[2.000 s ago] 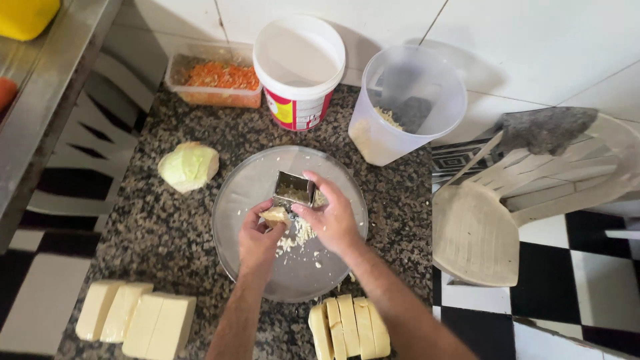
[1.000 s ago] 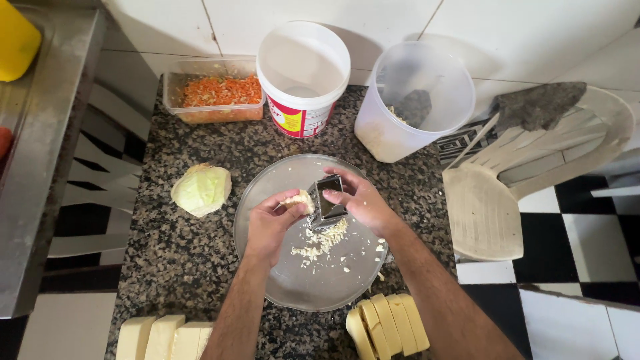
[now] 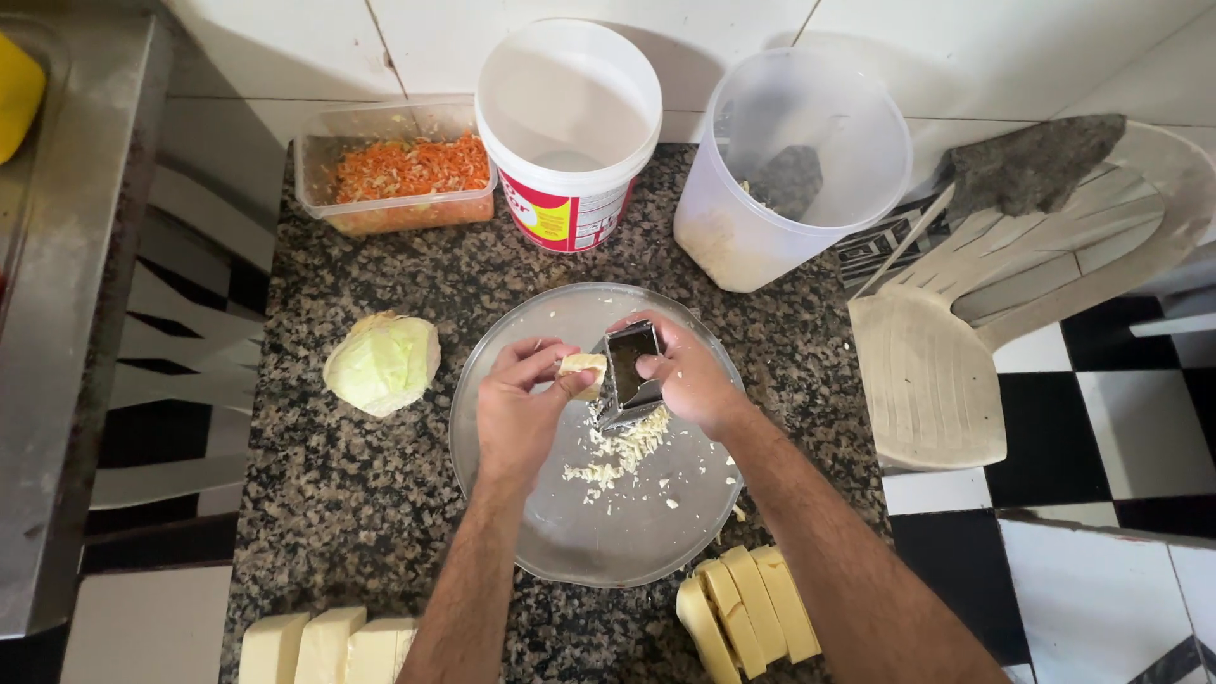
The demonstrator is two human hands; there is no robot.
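Note:
My left hand [image 3: 522, 408] pinches a small pale piece of food [image 3: 582, 374], possibly cabbage or cheese, against the left side of a metal box grater [image 3: 632, 372]. The grater is tilted, its hollow inside facing up, and my right hand [image 3: 689, 370] grips it around the right side with the thumb at the opening. Beneath both hands lies a round, flat, translucent tray [image 3: 589, 546]. Pale gratings [image 3: 622, 451] are scattered on it below the grater.
On the speckled granite counter [image 3: 361, 494] are a cabbage piece [image 3: 385, 366], a container of shredded carrot [image 3: 413, 176], a white bucket [image 3: 570, 104], a translucent tub [image 3: 798, 161], and pale yellow blocks [image 3: 328, 651] and slices [image 3: 746, 613]. Right of it stands a plastic chair [image 3: 926, 389] with a dark cloth [image 3: 1035, 166].
The grater's opening faced up more squarely two seconds ago; it is now turned and tilted, with the piece held beside it. The view has shifted somewhat.

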